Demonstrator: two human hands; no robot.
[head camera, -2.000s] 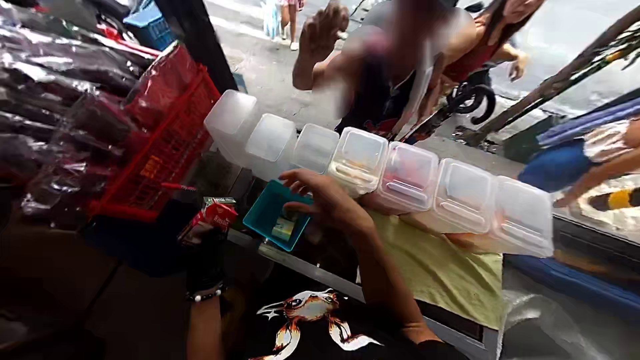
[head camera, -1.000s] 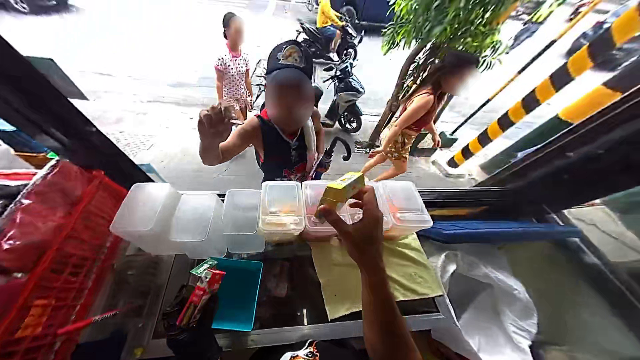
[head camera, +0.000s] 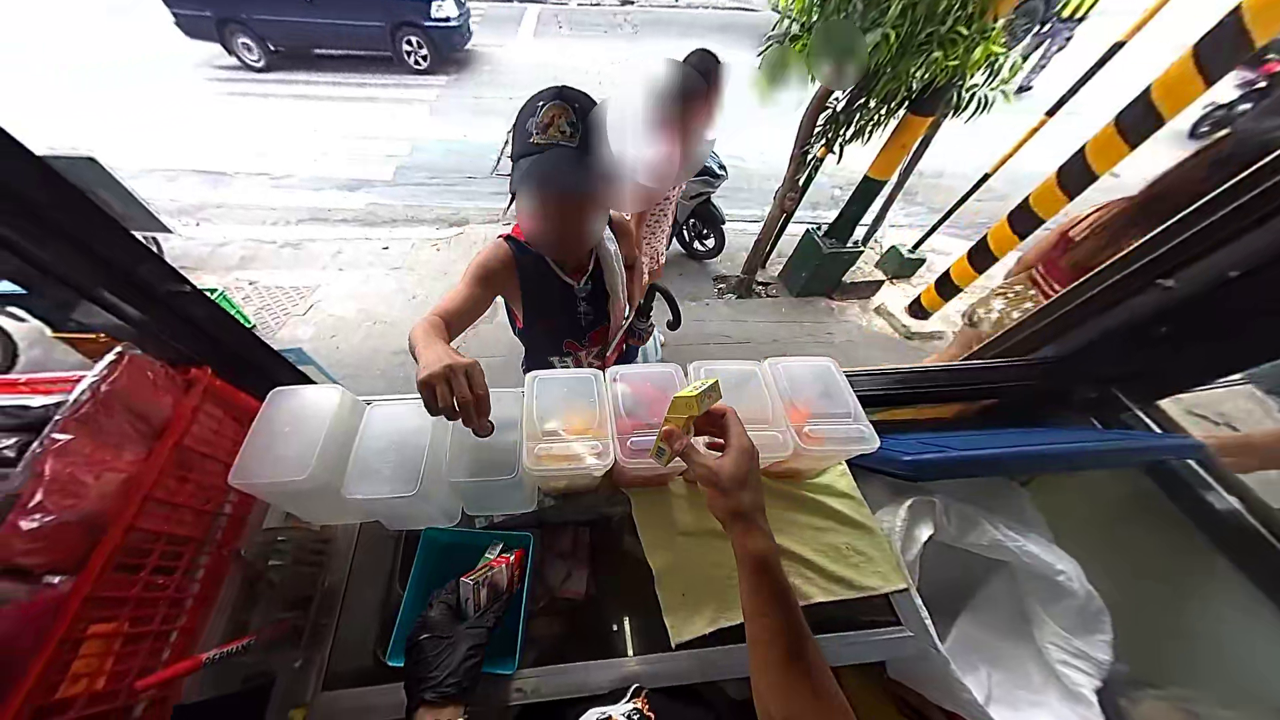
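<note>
My right hand (head camera: 722, 465) holds a small yellow box (head camera: 686, 418) up by its side, above the row of lidded plastic containers (head camera: 568, 425). My left hand (head camera: 450, 640), in a black plastic glove, grips small red and white boxes (head camera: 492, 582) over the teal plastic tray (head camera: 515, 625). A person in a black cap stands across the counter; that person's hand (head camera: 455, 390) pinches a small dark round object (head camera: 484, 429) over the frosted containers (head camera: 400, 460) at the left of the row.
A red plastic crate (head camera: 150, 530) stands at the left, with a red pen (head camera: 195, 665) by it. Right of the tray lies a yellow-green cloth (head camera: 790, 555). Farther right are a white plastic bag (head camera: 1010, 590) and a blue lid-like panel (head camera: 1020, 452). Dark frame bars (head camera: 160, 270) slope beside the opening.
My left hand with the red boxes has moved over the teal tray. The other person's raised hand has come down to the containers. My right hand, empty two seconds ago, holds the yellow box. The view has shifted.
</note>
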